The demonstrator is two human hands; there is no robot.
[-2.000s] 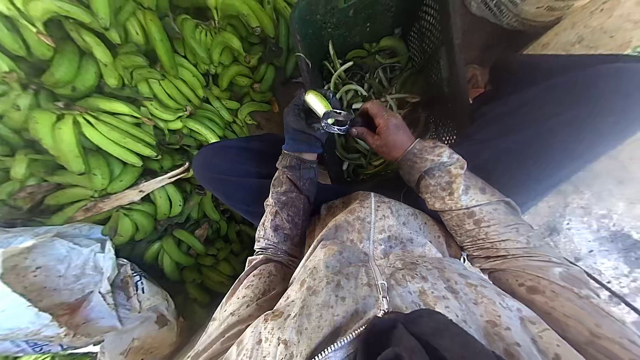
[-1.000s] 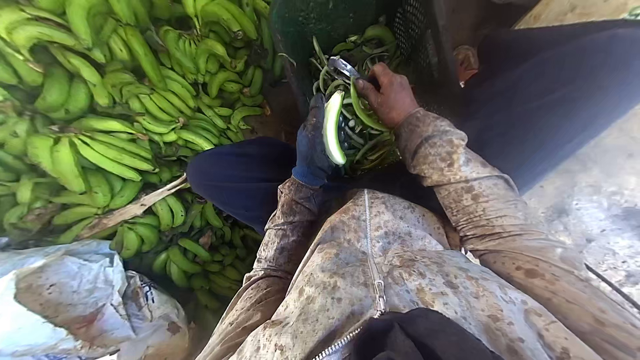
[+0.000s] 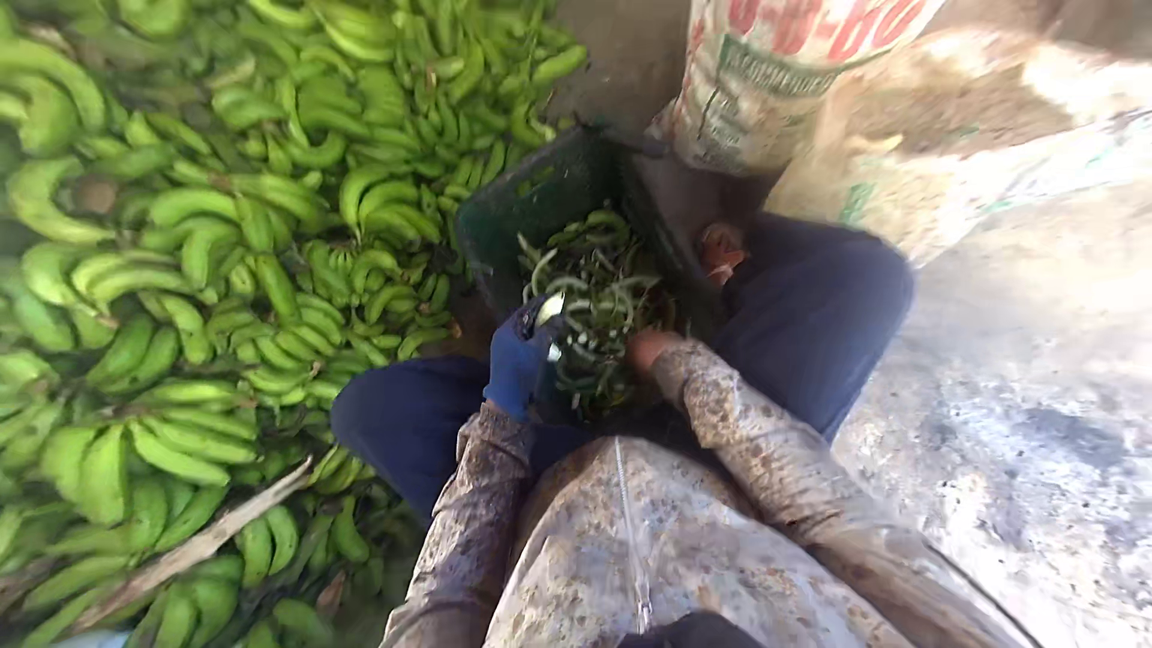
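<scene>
My left hand (image 3: 522, 355), in a blue glove, is closed around a partly peeled green banana (image 3: 550, 310) whose pale flesh shows at the top. It is at the near left part of a dark green plastic crate (image 3: 517, 202). My bare right hand (image 3: 654, 349) reaches down at the crate's right side, beside a heap of green peel strips (image 3: 598, 279). Its fingers are hidden or blurred, so what they hold cannot be told. A small bright spot shows beside the left glove; I cannot tell what it is.
Many bunches of green bananas (image 3: 189, 432) cover the ground at the left, with a dry stalk (image 3: 193, 549) lying on them. Printed woven sacks (image 3: 774, 90) stand beyond the crate at the upper right. My bent knees flank the crate. Stained concrete floor (image 3: 1017, 432) lies at the right.
My right hand, which had a metal-looking peeling tool near the banana a second ago, is now lower and apart from my left hand. The view has shifted, showing more sacks and bananas.
</scene>
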